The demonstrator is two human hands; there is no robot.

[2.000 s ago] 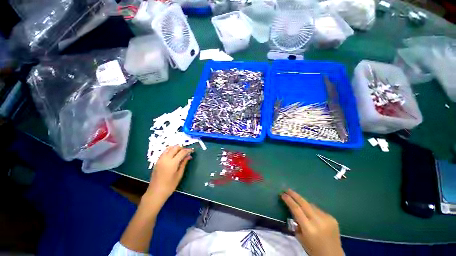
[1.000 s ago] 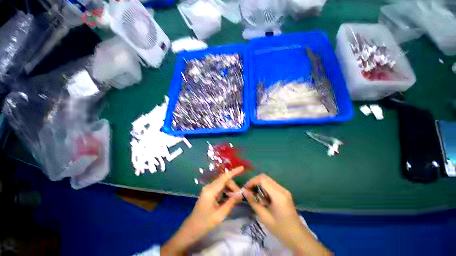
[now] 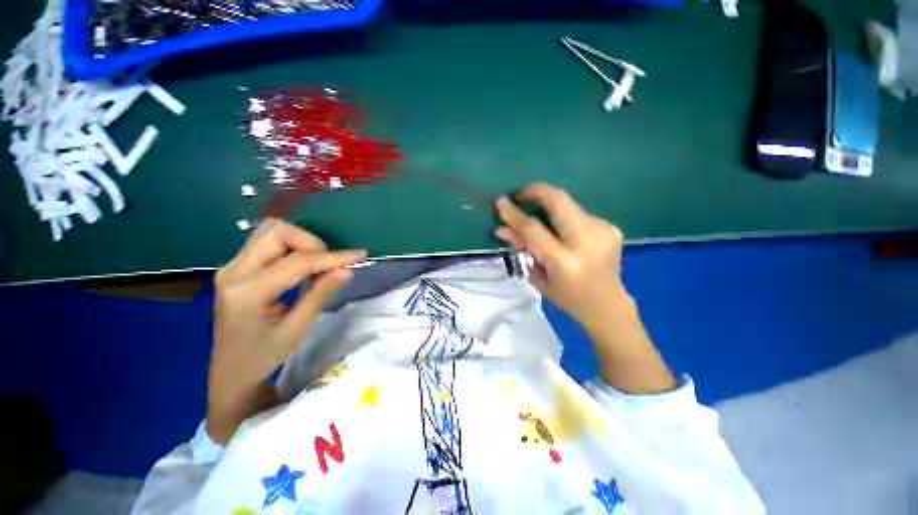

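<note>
Red wire leads (image 3: 347,146) with tiny white ends lie in a bundle on the green bench. White strips (image 3: 75,131) lie in a loose pile at the left. My left hand (image 3: 277,292) is at the bench edge below the bundle, its thumb and fingertips pinching a small thin pale piece (image 3: 359,264). My right hand (image 3: 569,251) is at the bench edge to the right, fingers curled, with a short dark-silver metal tool (image 3: 519,265) held in the palm side. Its fingertips are near a faint thin red wire; whether they grip it I cannot tell.
The left blue tray (image 3: 226,40) of short metal parts is cut off at the top. Two assembled pieces (image 3: 621,86) lie beyond my right hand. A black case (image 3: 790,96) and a flat blue-grey device (image 3: 854,101) lie at the right. A white printed garment (image 3: 403,402) is below.
The view has tilted down towards the garment and bench edge. My hands were together a second ago and are now apart, the right one out to the right.
</note>
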